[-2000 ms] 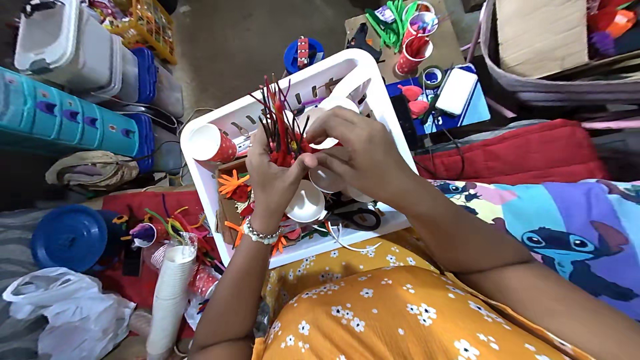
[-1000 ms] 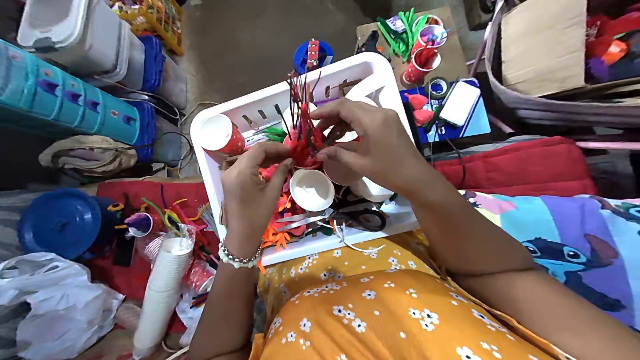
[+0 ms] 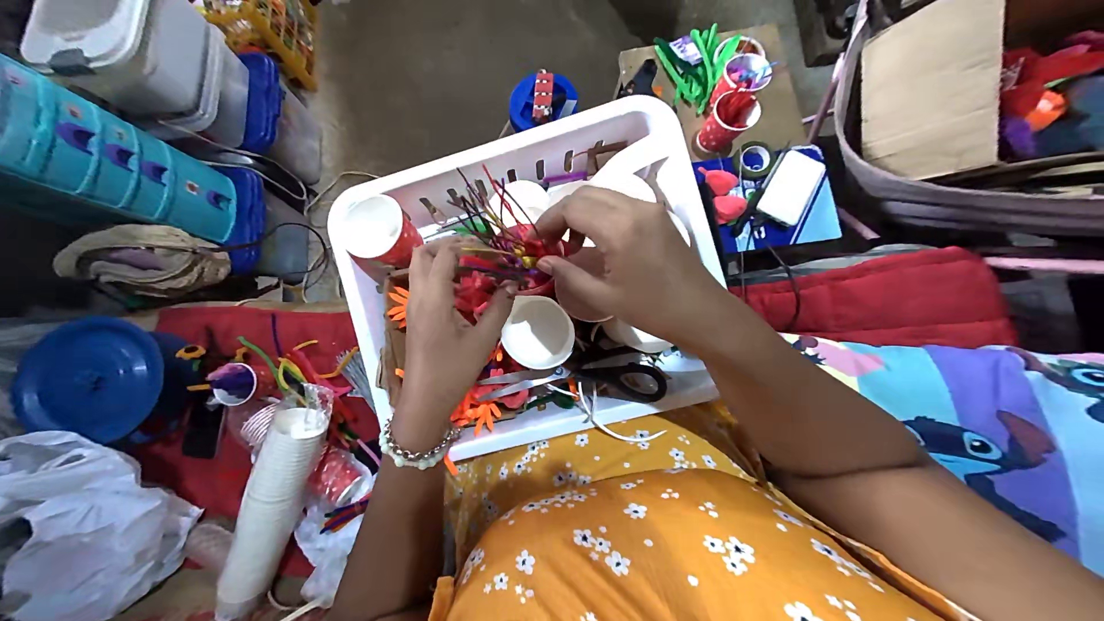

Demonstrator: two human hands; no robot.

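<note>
A white plastic basket (image 3: 345, 285) lies across my lap. Over its middle, my left hand (image 3: 444, 328) and my right hand (image 3: 617, 259) meet at a bundle of thin dark and red stems with red petal-like pieces (image 3: 517, 246). The fingertips of both hands pinch its parts; which piece each one grips is partly hidden. Just below the bundle sits a white paper cup (image 3: 538, 333). Scissors with black handles (image 3: 634, 381) lie near the basket's front edge, beside orange flower-shaped pieces (image 3: 485, 412). A red dotted cup (image 3: 377, 228) rests at the basket's left corner.
To the left are a stack of paper cups (image 3: 274, 500), a blue round lid (image 3: 88, 379), a white plastic bag (image 3: 82, 526) and teal drawers (image 3: 112, 155). On the right, red cups (image 3: 727, 122) stand with green pipe cleaners (image 3: 690, 73), near a blue board (image 3: 815, 216) and a large bin (image 3: 966, 203).
The bundle's stems, upright between my hands earlier, now lean and spread to the left. My hands have come down lower over the basket, with the left fingers wider apart.
</note>
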